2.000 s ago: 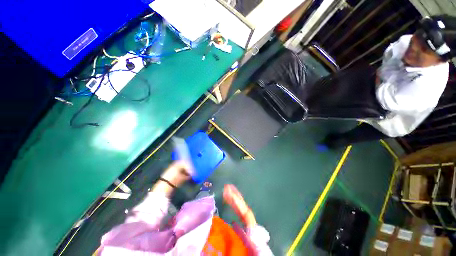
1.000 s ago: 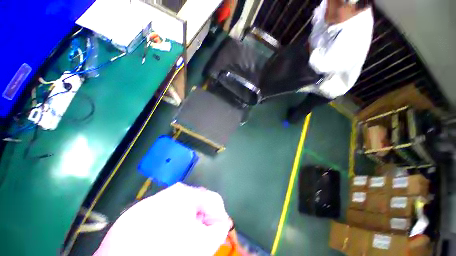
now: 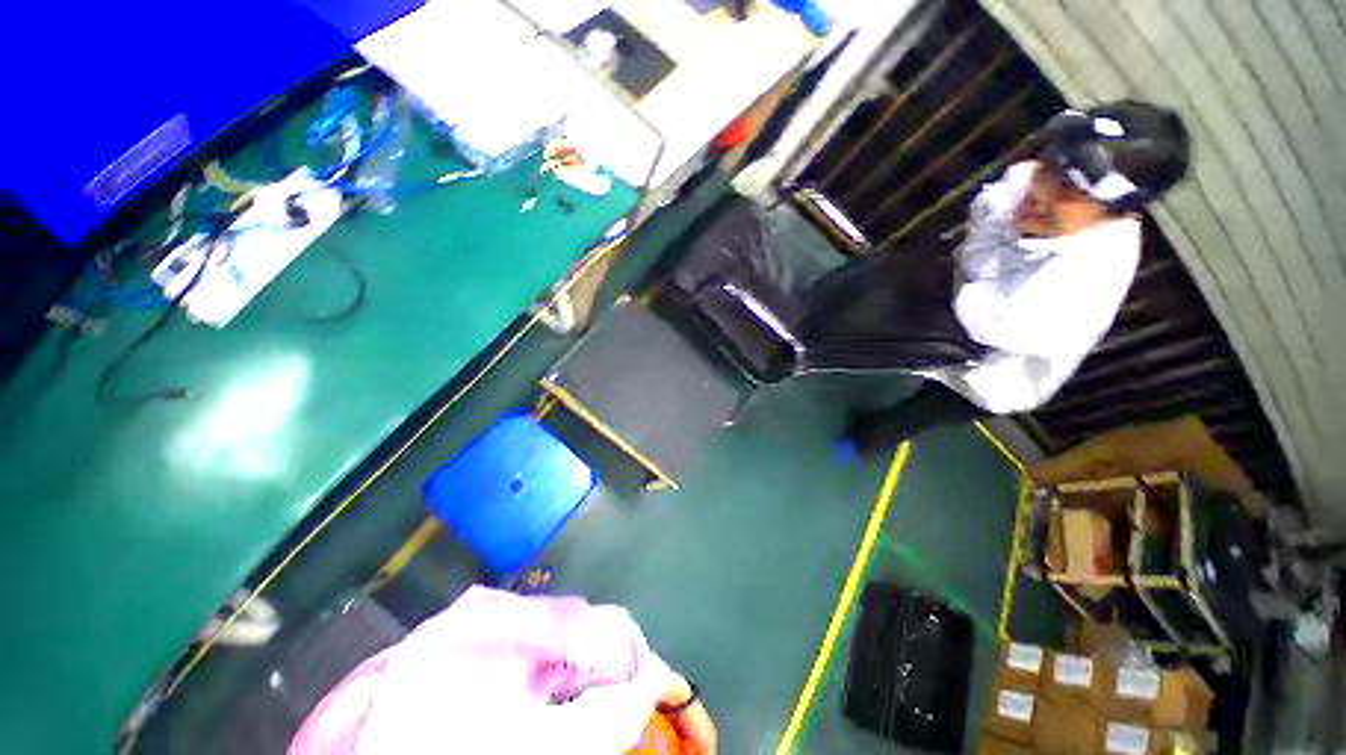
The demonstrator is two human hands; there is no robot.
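Note:
My left hand (image 3: 694, 724), with a dark band at the wrist, is at the bottom edge and partly cut off. Its fingers point down, and whether it holds anything cannot be told. A pink sleeve (image 3: 502, 671) reaches across to it. An orange patch (image 3: 656, 735) shows beside the hand; cloth or object cannot be told. My right hand is not in view. The blue plastic stool (image 3: 512, 491) stands just beyond the sleeve, beside the green-topped workbench (image 3: 399, 317).
A grey board or low table (image 3: 650, 387) and black chairs (image 3: 746, 325) stand past the stool. A person in white (image 3: 1055, 310) sits beyond. A black case (image 3: 909, 667) lies on the floor right of a yellow line, near labelled cartons (image 3: 1070, 701) and a rack (image 3: 1129, 546).
My left hand has moved from near the stool down to the bottom edge, its sleeve now across the front. My right hand has left view. The camera view has shifted.

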